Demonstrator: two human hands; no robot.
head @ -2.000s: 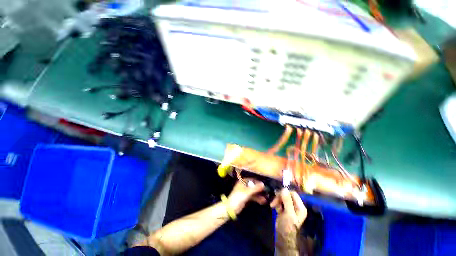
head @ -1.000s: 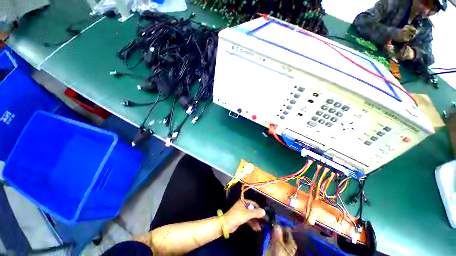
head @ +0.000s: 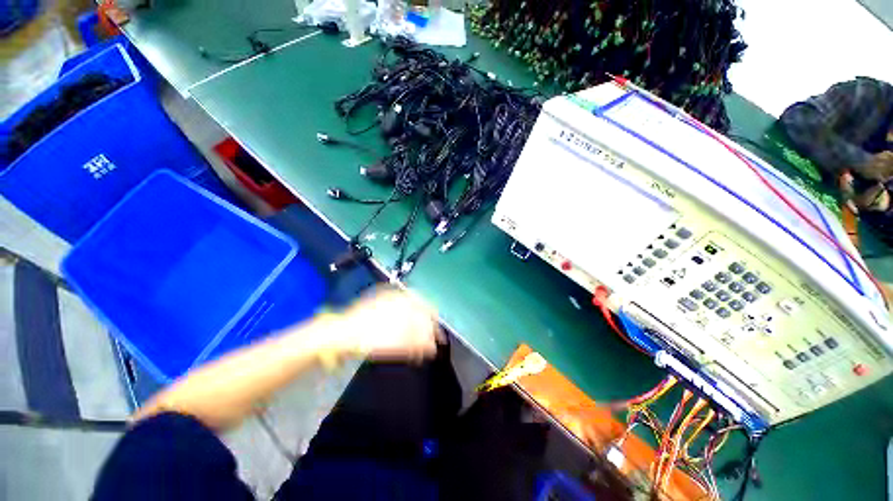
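Note:
My left hand (head: 397, 325) is blurred at the bench's front edge, just below the near ends of the pile of black cables (head: 441, 137). I cannot tell if it holds anything. A blurred skin-toned shape, probably my right hand (head: 595, 427), is over the orange strip (head: 553, 387); its fingers cannot be made out. The yellow clip (head: 513, 372) is at the strip's left end. Coloured test leads (head: 681, 431) hang from the adapter board (head: 710, 384) on the front of the cream tester (head: 705, 264). A white connector (head: 616, 456) lies by the strip.
An empty blue bin (head: 181, 264) stands at the left; another blue bin (head: 73, 113) behind it holds black cables. A red tray (head: 245, 168) is under the bench edge. A large dark cable bundle (head: 607, 44) is behind the tester. Another person's sleeve (head: 842, 122) shows at the right.
My left hand has moved left and up, from the lap to the bench edge near the cable pile. The view has turned left, so the tester sits farther right and lower.

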